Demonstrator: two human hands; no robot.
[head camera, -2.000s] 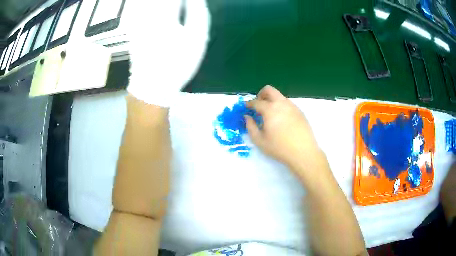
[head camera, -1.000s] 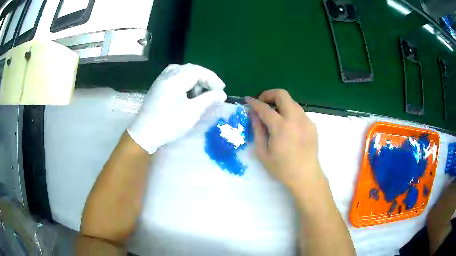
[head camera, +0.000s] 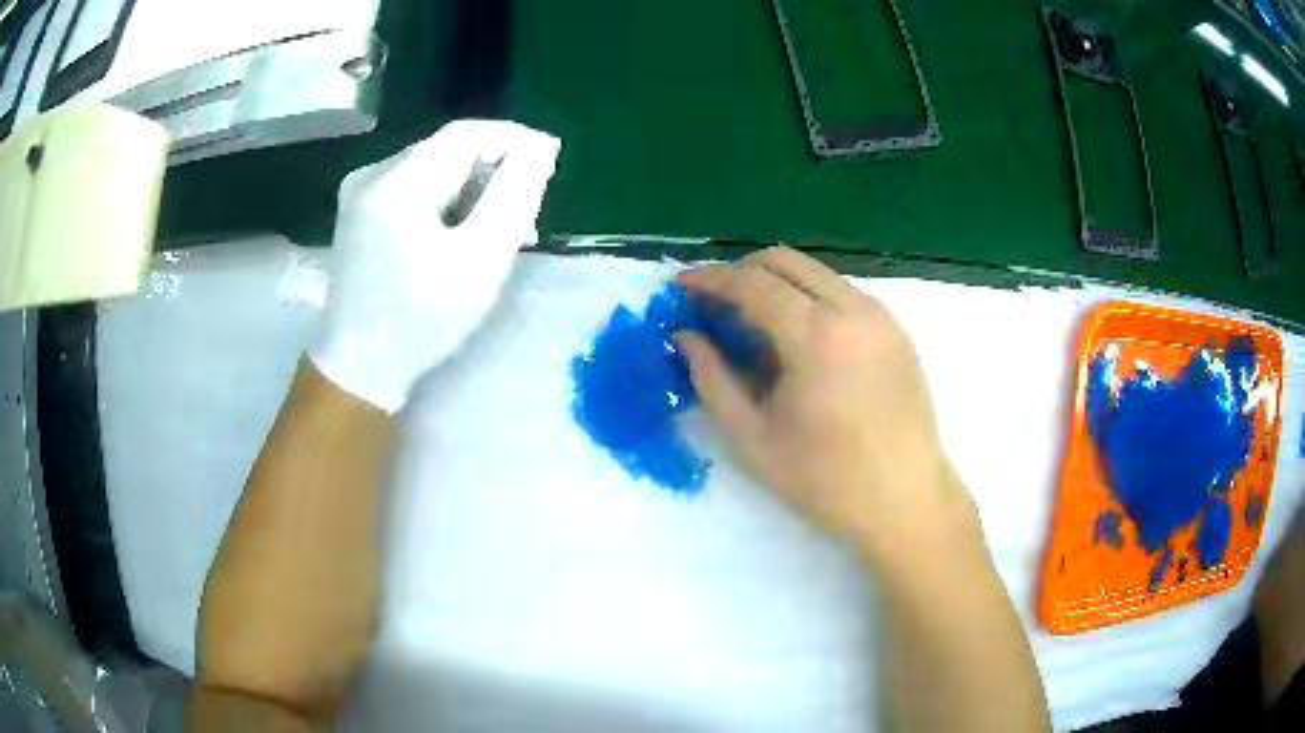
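Note:
A loose pile of small blue pieces (head camera: 624, 397) lies on the white sheet (head camera: 573, 573). My bare right hand (head camera: 816, 387) is over the pile's right side, thumb and fingers at the blue pieces; whether a piece is pinched I cannot tell. My left hand (head camera: 437, 251), in a white glove, is at the belt's near edge to the left of the pile. Its fingers are curled closed, with a dark gap between them; whether it holds something I cannot tell.
Phone middle frames (head camera: 876, 141) lie on the green belt (head camera: 644, 115), several to the right. An orange tray (head camera: 1066, 573) with a larger blue heap is at right. A white fixture (head camera: 243, 93) and cream plate (head camera: 86, 208) are at left. A person's arm (head camera: 1284, 616) shows at the right edge.
My left hand has moved left and up, away from my right hand. My right hand has gone from the belt edge down to the blue pile. Another frame shows near the top middle.

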